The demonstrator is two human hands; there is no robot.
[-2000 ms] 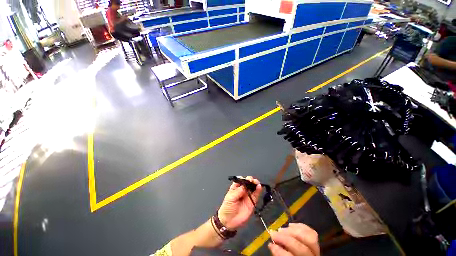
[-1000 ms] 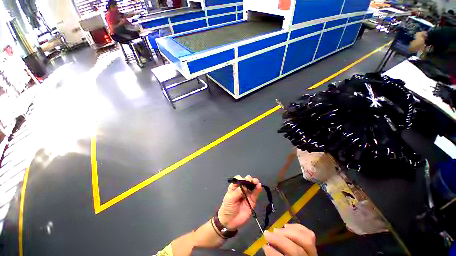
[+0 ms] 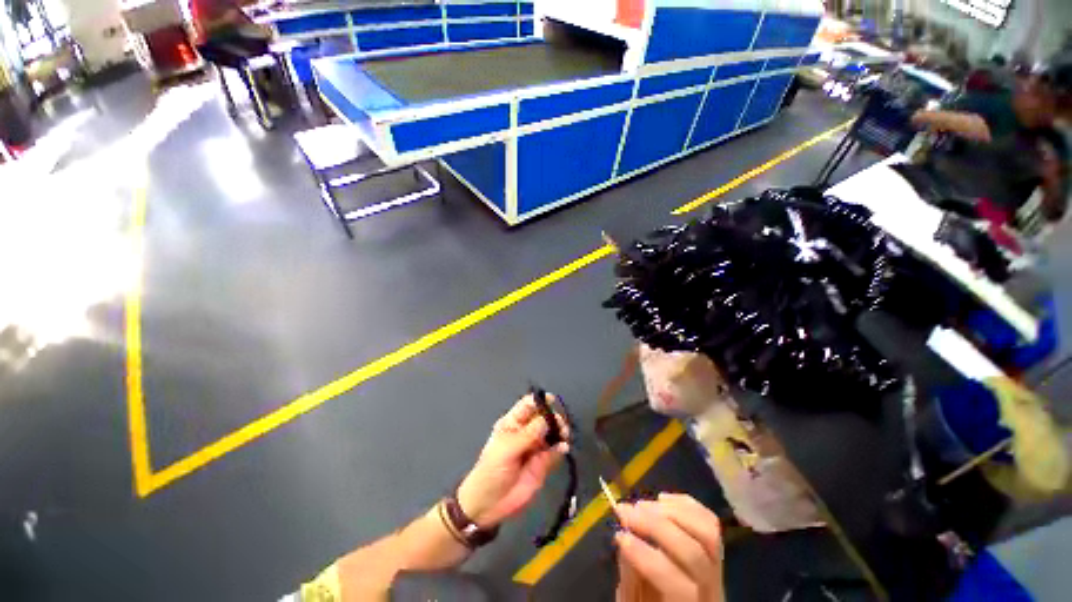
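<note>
A black strap (image 3: 571, 480) is pinched in my left hand (image 3: 514, 461), its short end above my fingers and the rest hanging in a curve below them. My right hand (image 3: 670, 535) is at the lower middle, its fingers closed on a thin applicator (image 3: 609, 492) whose pale tip points up and left. The tip is apart from the strap. A large black strap bundle (image 3: 752, 308), tied in white on top, lies on the table to the right of both hands.
The table has a stained edge covering (image 3: 752, 465). A pale stick (image 3: 973, 460), a yellow disc (image 3: 1032, 437) and dark-blue cloth (image 3: 966, 414) are at the right. A blue-and-white conveyor machine (image 3: 564, 135) and a stool (image 3: 341, 151) stand beyond. A person (image 3: 1017, 141) sits at upper right.
The view has turned to the right. The applicator has come away from the strap, and my hands are farther apart. The strap's loose length now hangs below my left hand.
</note>
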